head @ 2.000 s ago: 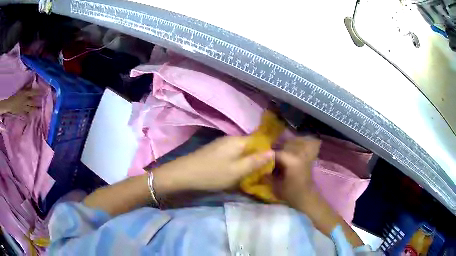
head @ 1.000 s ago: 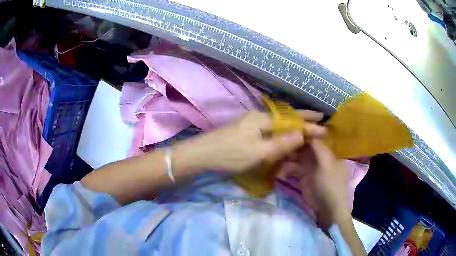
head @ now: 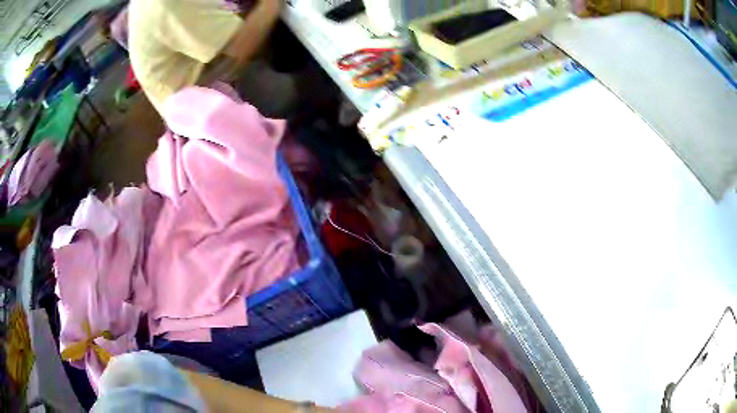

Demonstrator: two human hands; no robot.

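Observation:
Pink cut pieces (head: 461, 379) lie crumpled at the bottom centre, beside the table edge. My left forearm enters at the bottom left, and the hand itself is cut off by the lower edge. My right hand is out of the picture. A large pile of pink cloth (head: 222, 218) hangs over a blue plastic crate (head: 303, 298). Left of it stands a pink bundle (head: 93, 274) with a yellow fabric tie (head: 86, 345) round it. No mustard piece shows near my lap.
The white sewing table (head: 582, 266) with its ruler edge (head: 501, 298) fills the right. Orange-handled scissors (head: 372, 66) and a tray (head: 477, 36) lie at its far end. A white board (head: 315, 359) is beside the crate. A person in pale yellow (head: 182, 40) is beyond the crate.
The view has swung left and up, showing the crate, floor and far table end. Both hands and the mustard cloth they held have left the picture.

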